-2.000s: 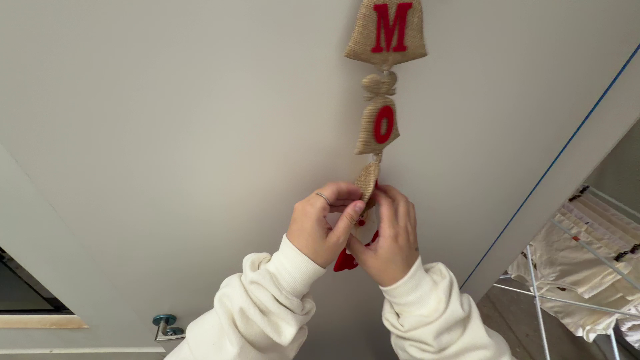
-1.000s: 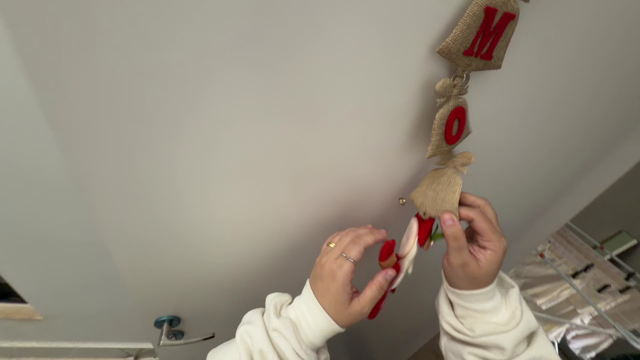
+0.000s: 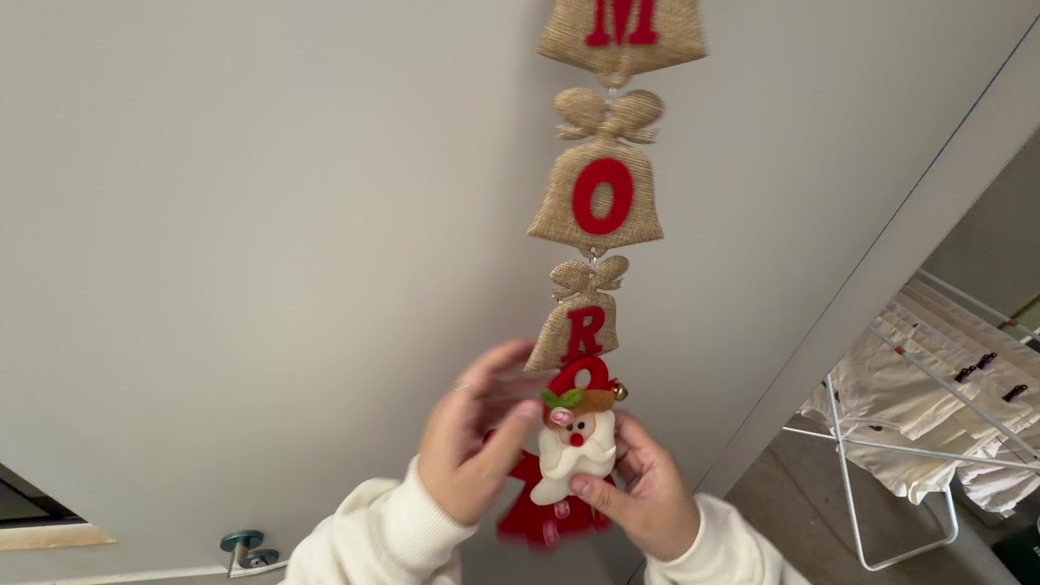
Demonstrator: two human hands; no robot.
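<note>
A hanging garland of burlap bell shapes with bows runs down a pale door. Its burlap bell with a red felt M (image 3: 621, 49) is at the top, the bell with an O (image 3: 646, 207) below, then a smaller, tilted bell with an R (image 3: 546, 348). Under that hangs a felt Santa figure (image 3: 573, 459) with a white beard, red body and green leaves. My right hand (image 3: 650, 487) holds the Santa at its beard's right side, thumb in front. My left hand (image 3: 479, 439), blurred, is at the Santa's left with fingers apart; its contact is unclear. A small gold bell (image 3: 621, 392) sits beside the hat.
A metal door handle (image 3: 244, 548) is at the lower left. At the right, beyond the door's edge, a white drying rack (image 3: 849, 487) holds light-coloured laundry (image 3: 902, 390) with dark clips. A dark opening with a light wooden edge (image 3: 57, 538) shows at the far left.
The Santa now faces the camera and the R bell shows its letter; a second ago that bell showed its plain side. My right hand has moved from the burlap bell to the Santa.
</note>
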